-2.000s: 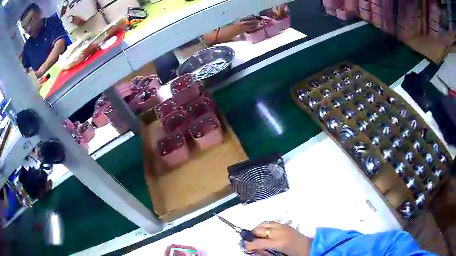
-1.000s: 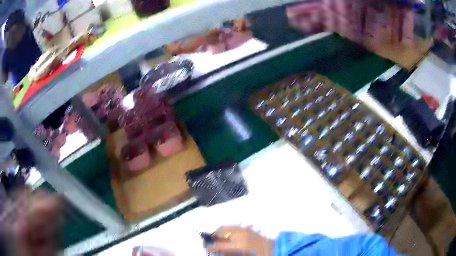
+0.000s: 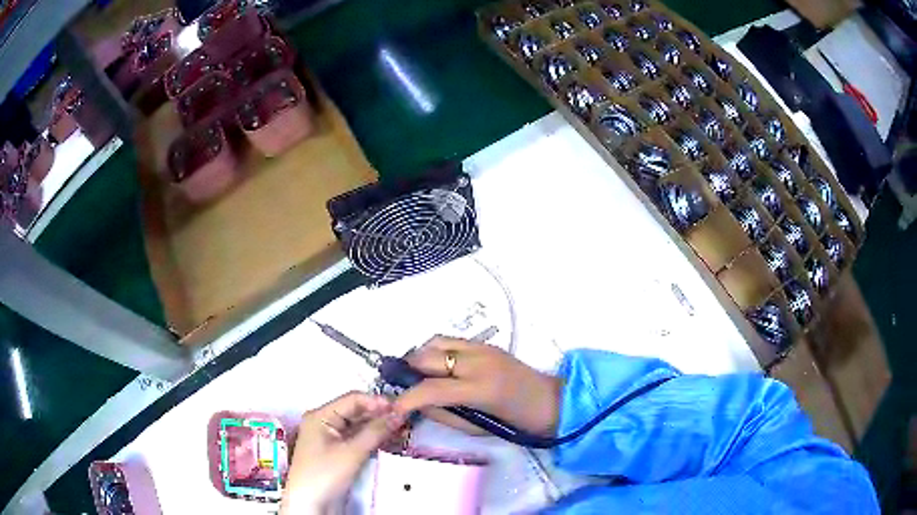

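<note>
My right hand (image 3: 478, 380) holds the black-handled soldering iron (image 3: 394, 370), its metal tip pointing up and left over the white bench. My left hand (image 3: 337, 443) is beside it, its fingertips pinched together and meeting the right fingers above a pink speaker housing (image 3: 430, 487). Something small is between the fingertips; I cannot tell what. Another pink housing (image 3: 251, 458) lies left of my left hand, its mouth showing green-and-white edging. A third pink housing (image 3: 126, 490) with a round driver is at the lower left, cut by the frame edge.
A black fan (image 3: 407, 233) stands at the back of the white bench (image 3: 563, 251). A divided carton tray (image 3: 726, 256) of silver drivers is at right. A brown box (image 3: 251, 241) with pink housings lies upper left on the green belt (image 3: 452, 60). A metal post (image 3: 90, 302) crosses the left.
The view has shifted downward and the scene sits higher. My left hand, blurred at the lower left a second ago, is now by the right hand. More pink housings show near the hands.
</note>
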